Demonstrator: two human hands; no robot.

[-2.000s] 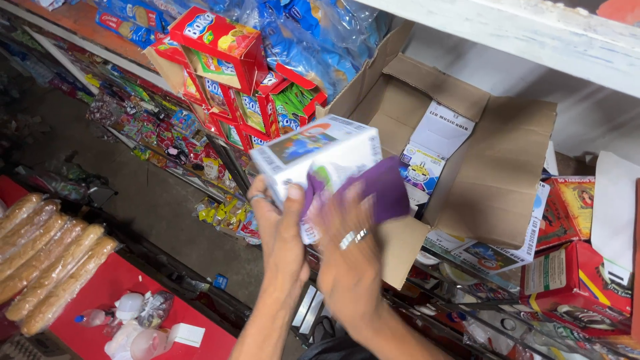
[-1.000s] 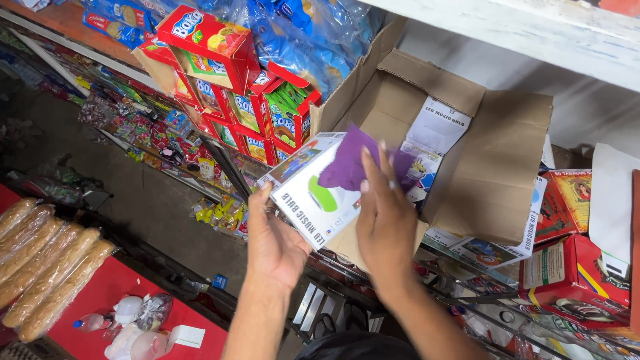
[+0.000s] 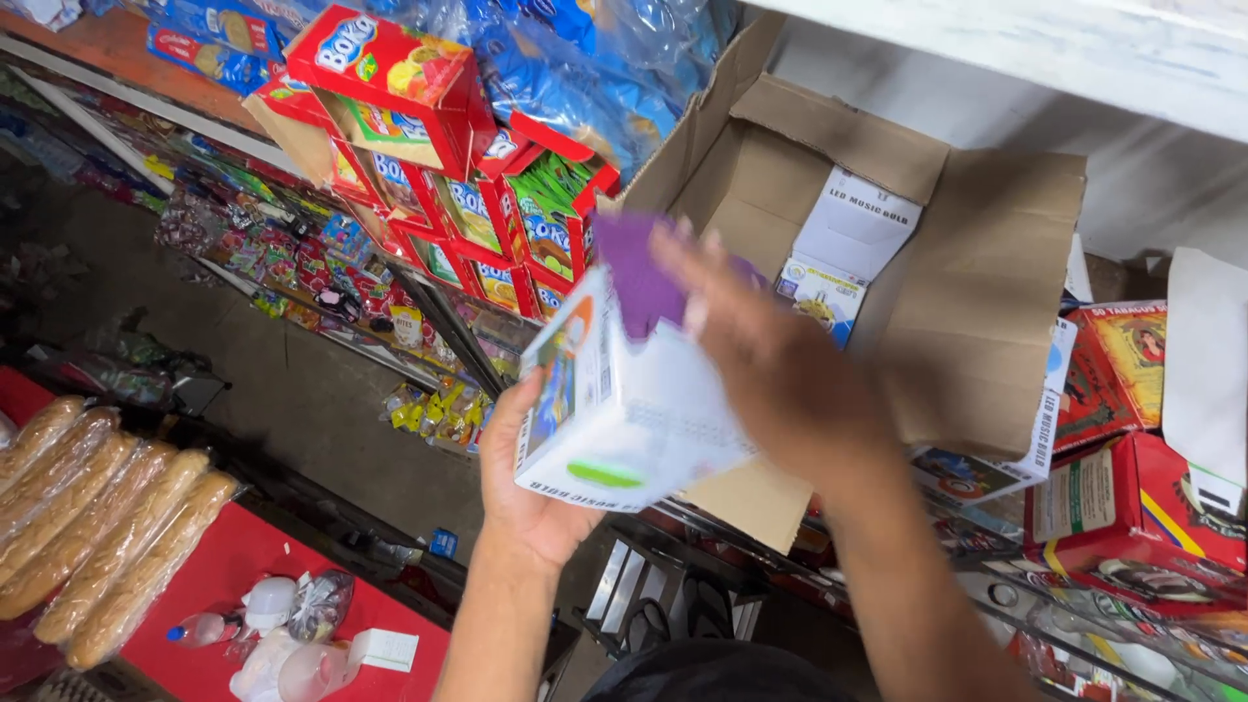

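My left hand (image 3: 531, 478) holds a white LED music bulb box (image 3: 634, 429) from below and the left side, tilted over the shelf edge. A purple cloth (image 3: 639, 278) lies against the box's upper edge, with my right hand (image 3: 756, 327) on it; that hand is blurred by motion. Just behind them stands an open cardboard carton (image 3: 985, 283), which has another LED music bulb box (image 3: 858, 229) inside, its flap raised.
Red Boko drink-mix boxes (image 3: 429, 78) are stacked left of the carton, beside blue plastic packets (image 3: 585, 88). Red boxes (image 3: 1141, 526) stand at the right. Wrapped bread loaves (image 3: 117, 546) lie near a red tabletop (image 3: 195, 585) at lower left. A white shelf edge (image 3: 1072, 68) crosses the top.
The held box has turned, so a different side faces me. My right hand and the purple cloth have shifted over it, the cloth now at its upper edge.
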